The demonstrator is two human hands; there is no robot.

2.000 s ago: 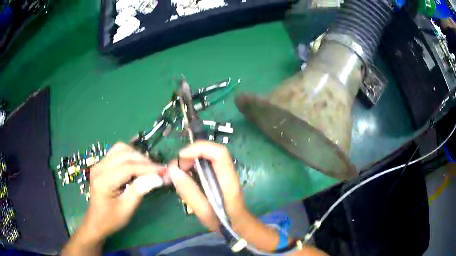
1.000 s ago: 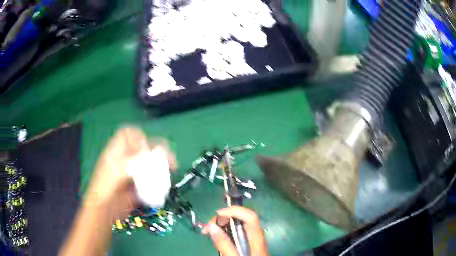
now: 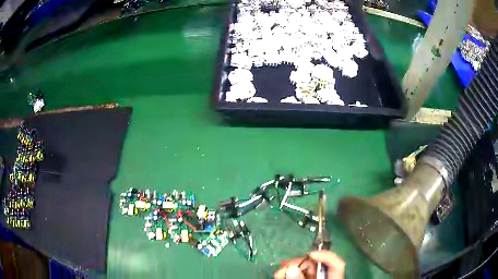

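Note:
My right hand [image 3: 311, 266] is at the bottom edge, partly cut off, closed around the soldering iron [image 3: 322, 231], whose tip points up the bench. A thin red strand shows beside its fingers. My left hand is out of the picture. Several small circuit boards [image 3: 169, 206] with yellow, blue and red parts lie in a pile on the green bench, left of my right hand. Black parts with green and white leads [image 3: 256, 201] lie loosely between the boards and the iron.
A large black tray [image 3: 311, 115] at the back holds many white housings [image 3: 295, 35]. The fume extractor hood [image 3: 382, 234] stands right of the iron on a ribbed hose [image 3: 469, 114]. A black mat [image 3: 76, 180] at left bears rows of yellow-topped boards [image 3: 23, 177].
My left hand, seen with a white piece one second ago, has left the picture. My right hand now sits lower and further right with the iron. The view has shifted, showing more of the tray.

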